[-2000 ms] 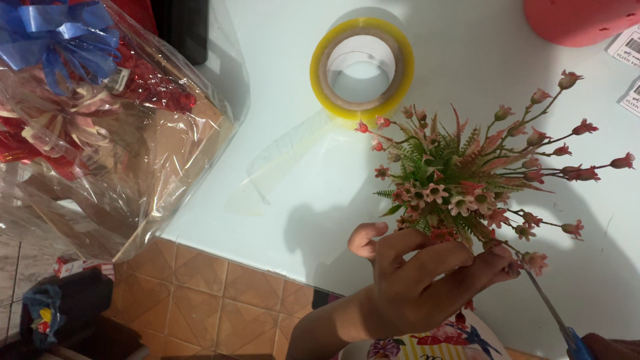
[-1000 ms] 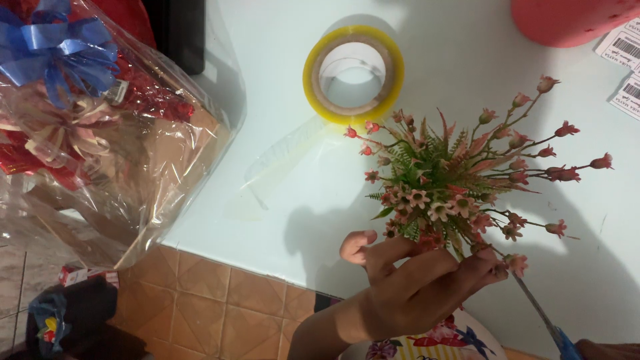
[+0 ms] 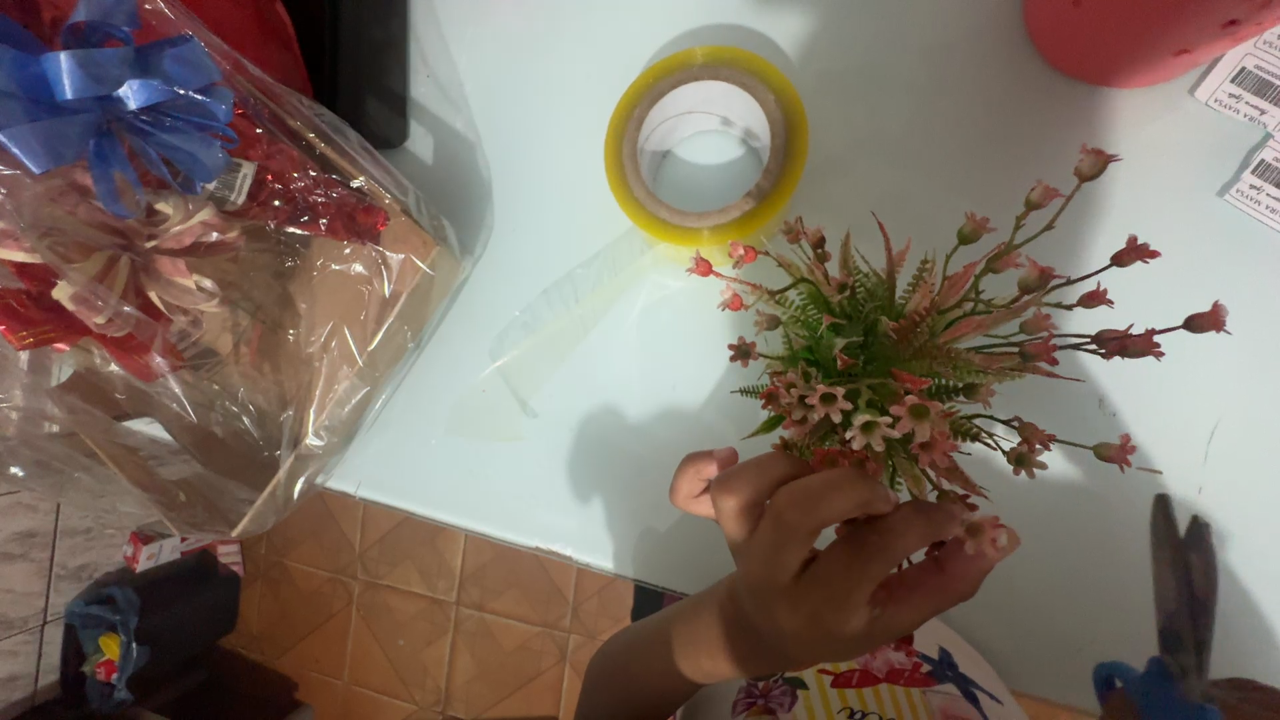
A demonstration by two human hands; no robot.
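Observation:
My left hand (image 3: 840,550) is at the near side of a bunch of artificial flowers (image 3: 870,370), its thumb and forefinger closed on a small pink flower (image 3: 985,537) on a stem. The bunch has green and pink fern-like leaves and long stems with pink blossoms; its base is hidden. At the lower right corner my right hand (image 3: 1245,697), mostly out of frame, is at the blue handles of scissors (image 3: 1180,590), whose blades point up, slightly apart, clear of the flowers. A roll of clear tape with a yellow edge (image 3: 618,130) lies behind the bunch.
A package in clear film (image 3: 370,310) with a blue ribbon bow (image 3: 120,90) is at the left. A red-pink container (image 3: 1140,40) and white printed labels (image 3: 1240,90) are at the top right. Below the table edge are floor tiles (image 3: 400,600) and a dark bin (image 3: 190,600).
The scissors have moved away from the flower stems toward the lower right, and their blades now point up and stand apart. My left hand stays at the bunch.

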